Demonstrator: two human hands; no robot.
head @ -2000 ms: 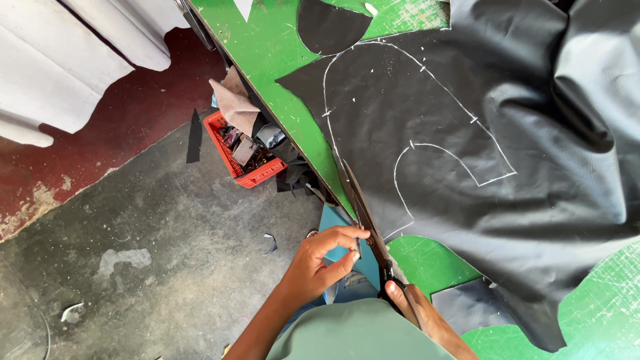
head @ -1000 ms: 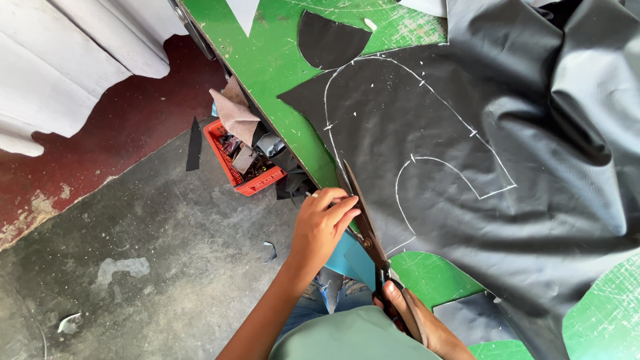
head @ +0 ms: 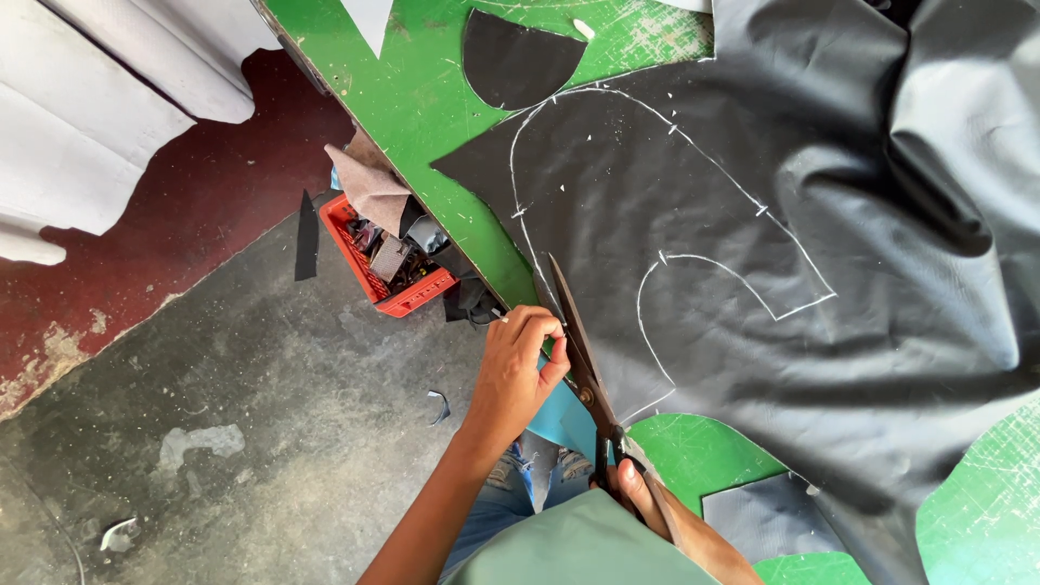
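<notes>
A sheet of black synthetic leather (head: 601, 179), marked with a white curved outline, lies over the green tabletop. My right hand (head: 646, 496) grips the handles of large metal scissors (head: 587, 370) at the sheet's left edge. The blades are parted and point up and left, beside the outline's left line. My left hand (head: 524, 357) is just left of the blades, thumb and forefinger pinched at the edge of the sheet. The fingers cover most of what they hold.
A cut black piece (head: 520, 57) and a bit of white chalk (head: 583, 29) lie on the green table (head: 382, 106). Below its left edge, a red plastic crate (head: 414, 294) full of scraps stands on the floor. A dark grey piece (head: 772, 516) lies at the lower right.
Both hands and the scissors have moved up along the left side of the outline since the first frame. The left hand has gone from beside the scissors' pivot to beside the blades.
</notes>
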